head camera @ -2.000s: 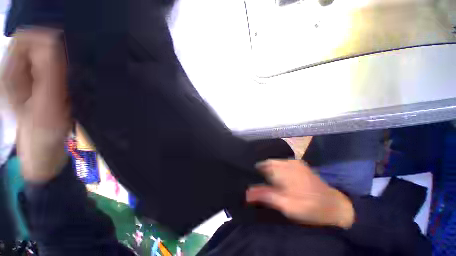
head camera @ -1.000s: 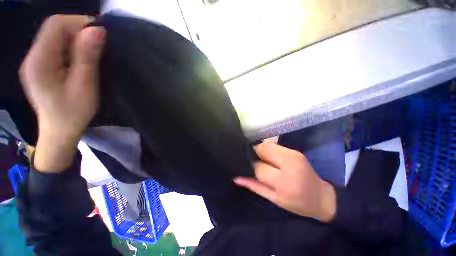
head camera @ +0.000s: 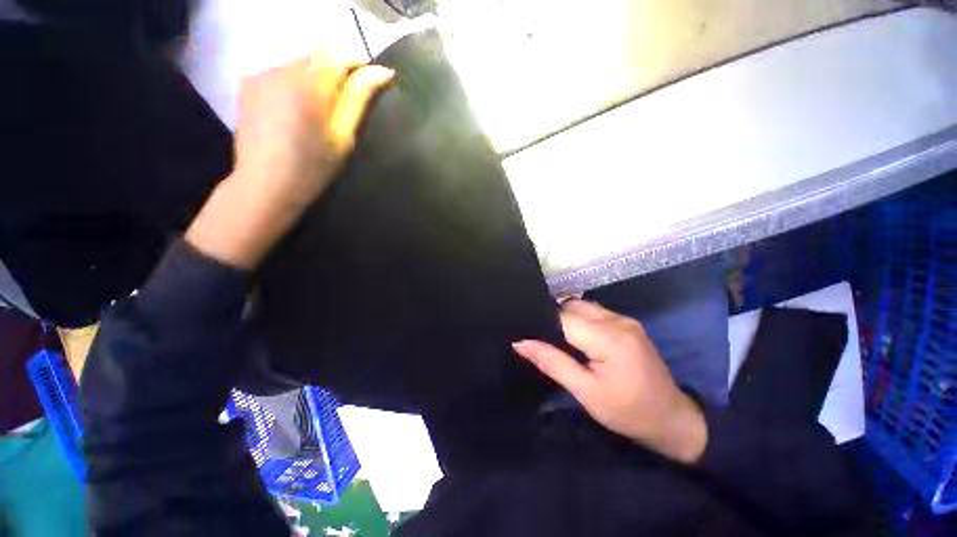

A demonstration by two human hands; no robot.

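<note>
The black garment body [head camera: 409,252] stretches between my hands, from the bright part of the sewing table down over its front edge to my lap. More black cloth is bunched at the far left. My left hand [head camera: 299,126] grips the cloth near its upper end, thumb on top, beside the bed plate. My right hand [head camera: 619,372] pinches the cloth's right edge just below the table edge, thumb on top. The fingers under the cloth are hidden.
The cream machine bed plate [head camera: 672,42] lies at the top; the table has a worn grey edge [head camera: 756,220]. A black cut panel [head camera: 787,362] lies on a white sheet [head camera: 850,393] at the right, beside a blue crate [head camera: 923,336]. Another blue crate [head camera: 331,451] stands lower left.
My left hand has moved right and towards the bed plate with the cloth. The cloth between my hands now lies flatter. My right hand has shifted only slightly right.
</note>
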